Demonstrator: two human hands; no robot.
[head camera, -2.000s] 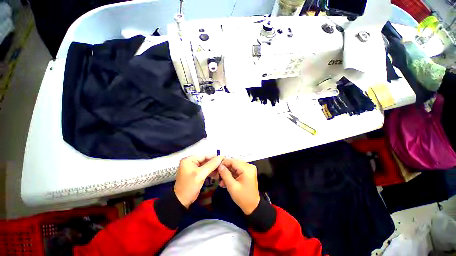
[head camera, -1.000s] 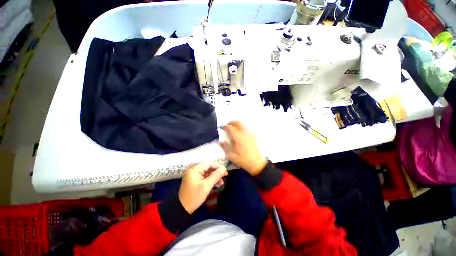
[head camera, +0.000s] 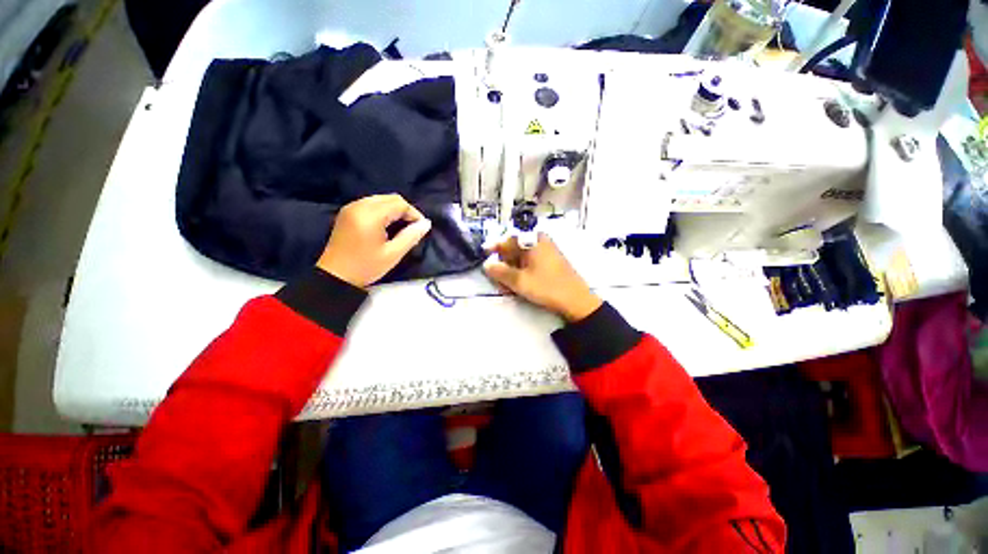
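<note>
The dark garment piece (head camera: 293, 162) lies heaped on the table left of the needle. My left hand (head camera: 374, 238) rests on its front part, fingers curled; whether it pinches the cloth is unclear. My right hand (head camera: 542, 276) is right at the presser foot (head camera: 484, 227) of the white sewing machine (head camera: 639, 141), fingertips together at the garment's right corner. What they pinch is hidden. A thin dark strip or thread (head camera: 442, 293) with a looped left end lies on the table and runs right to under my right hand.
Yellow-handled snips (head camera: 720, 319) lie right of my right hand. Small dark cut parts (head camera: 829, 279) lie farther right, with more under the machine arm (head camera: 647, 248). A clear jar (head camera: 739, 24) and a black screen (head camera: 921, 49) stand behind. A red crate (head camera: 60, 492) is below left.
Both hands have moved from the table's front edge up to the presser foot area, the left onto the garment. The thin looped strip now shows on the table. The view has shifted.
</note>
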